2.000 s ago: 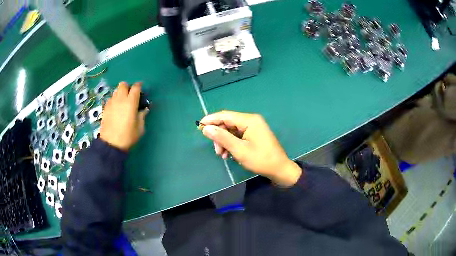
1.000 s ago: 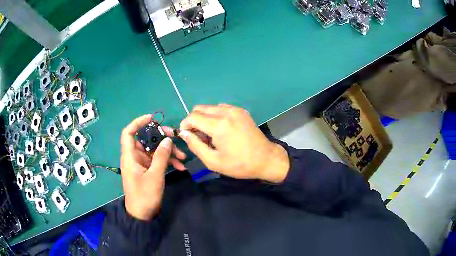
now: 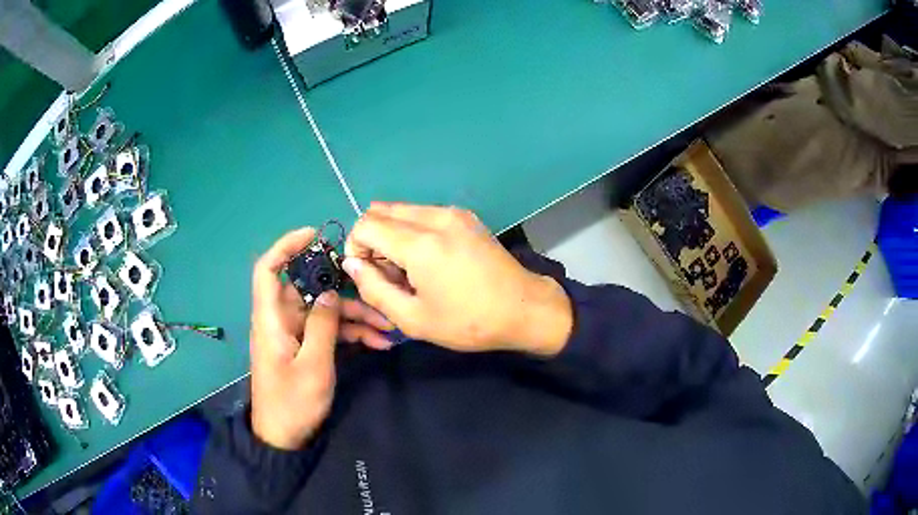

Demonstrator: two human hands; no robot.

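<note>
A small black square module (image 3: 316, 272) with a round dark centre is held above the bench's front edge. My left hand (image 3: 297, 347) grips it between thumb and fingers, with its face turned up. A thin dark lead loops above its top edge. My right hand (image 3: 453, 277) is at the module's right side, thumb and fingertips pinched together against it. What the right fingertips pinch is too small and hidden to tell; the lead runs towards them.
White-faced square housings (image 3: 136, 274) with leads lie in rows at left. The pale screw feeder (image 3: 352, 45) and part of the black screwdriver (image 3: 249, 18) are at the back. Finished assemblies (image 3: 695, 12) lie back right. A cardboard box (image 3: 745, 246) and a person's brown clothing (image 3: 815, 141) are at right.
The left hand has brought the black module from the bench to the front, where both hands now meet at it. Since a second ago, its face shows more clearly and the view has shifted slightly.
</note>
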